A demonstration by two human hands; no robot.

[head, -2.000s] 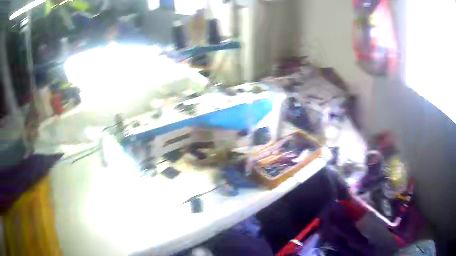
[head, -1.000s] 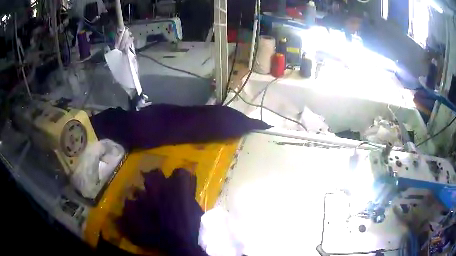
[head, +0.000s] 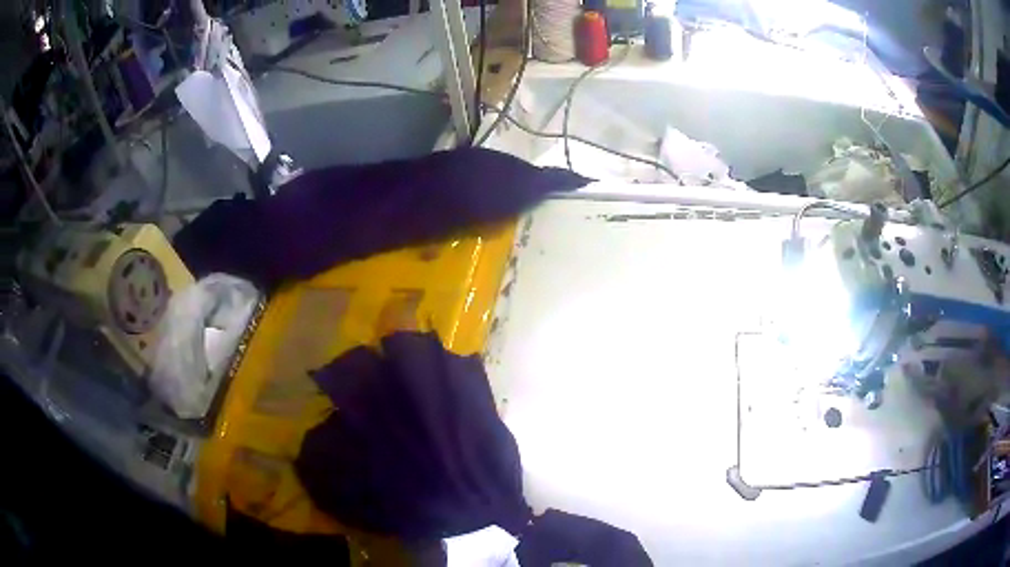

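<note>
A dark purple cloth piece (head: 415, 432) lies bunched in folds on a shiny yellow covering (head: 471, 294), reaching the white table (head: 631, 332). A second, longer dark purple cloth (head: 377, 210) lies behind it across the back of the yellow covering. A small bright white patch (head: 482, 546) shows at the bottom edge below the front cloth; I cannot tell what it is. More dark cloth (head: 587, 543) lies right of it, cut off by the edge. The sewing machine's needle area (head: 858, 371) glares under a lamp at the right. Neither of my hands can be made out.
A cream-yellow machine part (head: 138, 290) with a white plastic bag (head: 199, 343) stands at the left. Blue scissors handles (head: 947, 465) and a small dark pad (head: 875, 498) lie at the right. Red (head: 593, 39) and cream (head: 554, 31) thread cones stand behind.
The view has swung from the machine's right end to the left, then tilted downward. The front cloth now spreads further right, and dark cloth shows right of the white patch.
</note>
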